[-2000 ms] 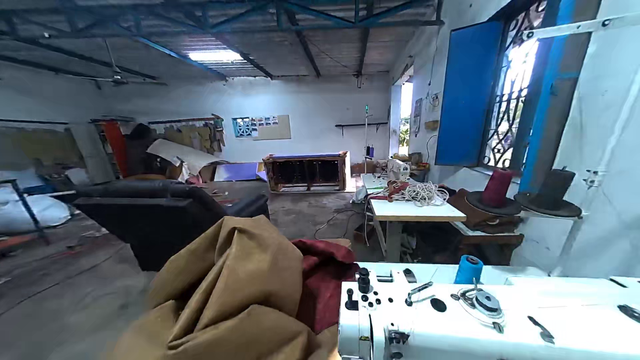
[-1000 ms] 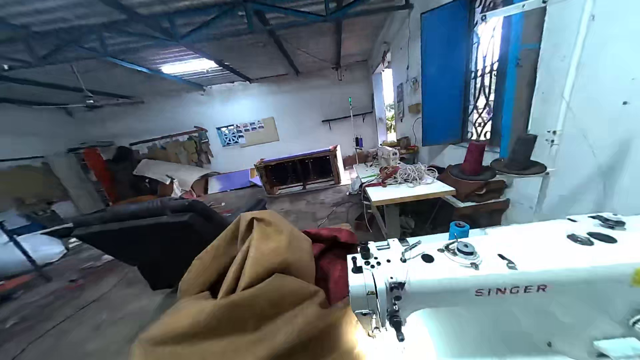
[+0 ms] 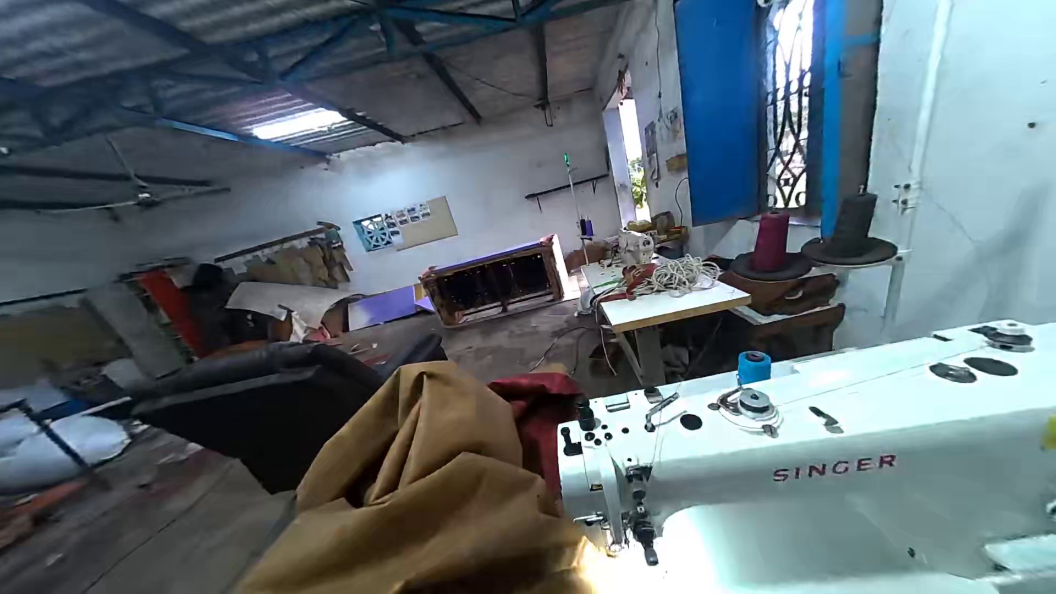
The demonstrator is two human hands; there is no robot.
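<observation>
Neither my left hand nor my right hand shows in the head view. A white Singer sewing machine fills the lower right, with a lit area below its needle end. Bunched tan-brown material lies against the left of the machine head, and dark red material shows behind it. A blue thread spool stands behind the machine's top, near a round metal bobbin winder part. Whatever lies under the brown folds is hidden.
A white-topped table with tangled white cord stands beyond the machine. Maroon and dark grey thread cones stand by the window. A black padded piece is at left; a wooden frame rests by the far wall.
The view has tilted and shifted, so more of the sewing machine's arm and its front face now show. No hand appears in any frame.
</observation>
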